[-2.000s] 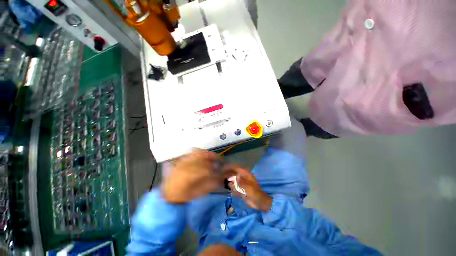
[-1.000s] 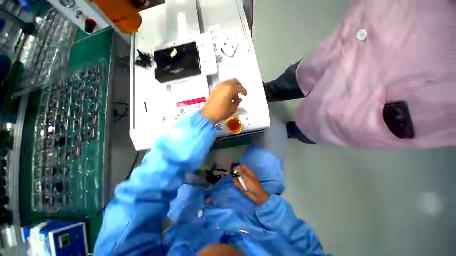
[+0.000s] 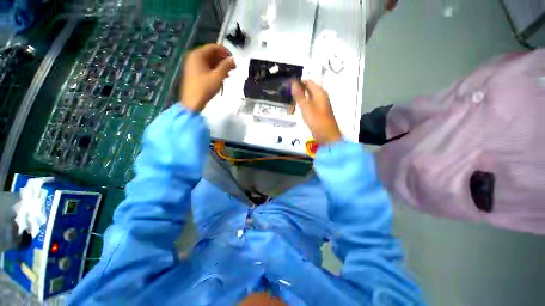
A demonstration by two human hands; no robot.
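Observation:
The black rectangular jig point(image 3: 260, 89) lies on the white machine bed, with a small pale piece on it. My right hand point(image 3: 317, 107) is over the jig's right edge; its fingertips are on a small dark housing with a purplish glint point(image 3: 288, 89), blurred. Whether the housing touches the jig cannot be told. My left hand point(image 3: 203, 75) is raised left of the jig, above the bed's left edge. Its thumb and fingertips are close together, and anything between them is too blurred to see.
A spiky black clump point(image 3: 238, 36) is behind the jig. A clear blister tray point(image 3: 104, 89) lies on the green mat at left. A blue controller point(image 3: 66, 239) with a crumpled wipe is lower left. A red emergency stop point(image 3: 312, 147) is beside my right wrist. A pink-smocked person point(image 3: 448, 137) stands at right.
My right hand has moved from above my lap to the jig. My left hand has moved from the machine's front edge to left of the jig. The view has shifted, showing more of the controller.

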